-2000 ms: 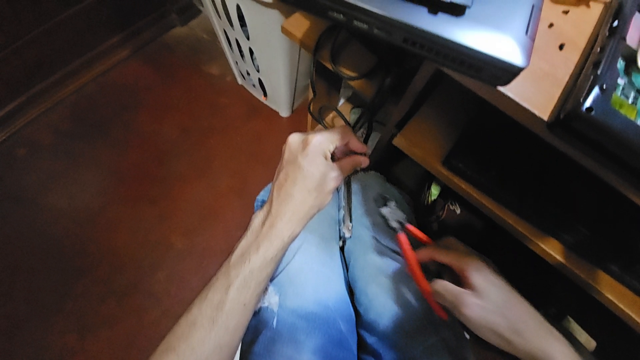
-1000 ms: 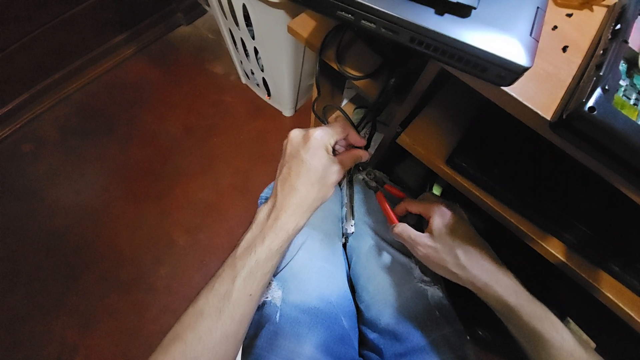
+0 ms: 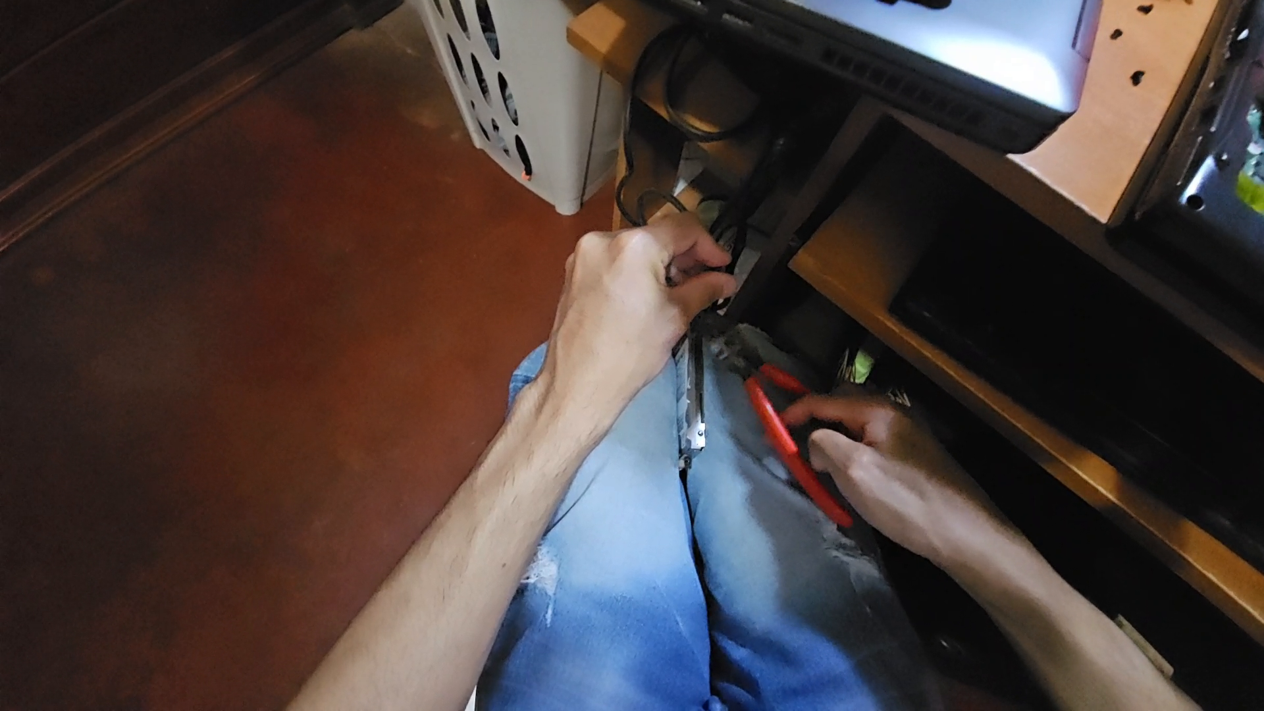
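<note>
My left hand point(image 3: 642, 296) pinches a small dark piece, perhaps a cable end, between thumb and fingers above my knees; the fingers partly hide it. Below that hand a narrow metal strip point(image 3: 694, 405) lies between my legs, its upper end hidden. My right hand point(image 3: 869, 454) holds red-handled pliers or cutters point(image 3: 790, 444), whose dark metal jaws point up and left, close below my left fingertips. Whether the jaws touch anything is too dark to tell. Black cables point(image 3: 681, 109) loop down behind my left hand.
A laptop point(image 3: 938, 59) rests on the wooden desk point(image 3: 1136, 118) above my knees. Beneath it a wooden shelf point(image 3: 987, 395) runs down to the right. At the upper left a white plastic basket point(image 3: 553, 109) stands on the reddish floor point(image 3: 247, 395). A dark device casing point(image 3: 1195, 188) is at the right.
From two seconds ago to one, my right hand brought the tool up and left toward my left fingertips. Since then the tool has drawn slightly back. My left hand has stayed nearly still.
</note>
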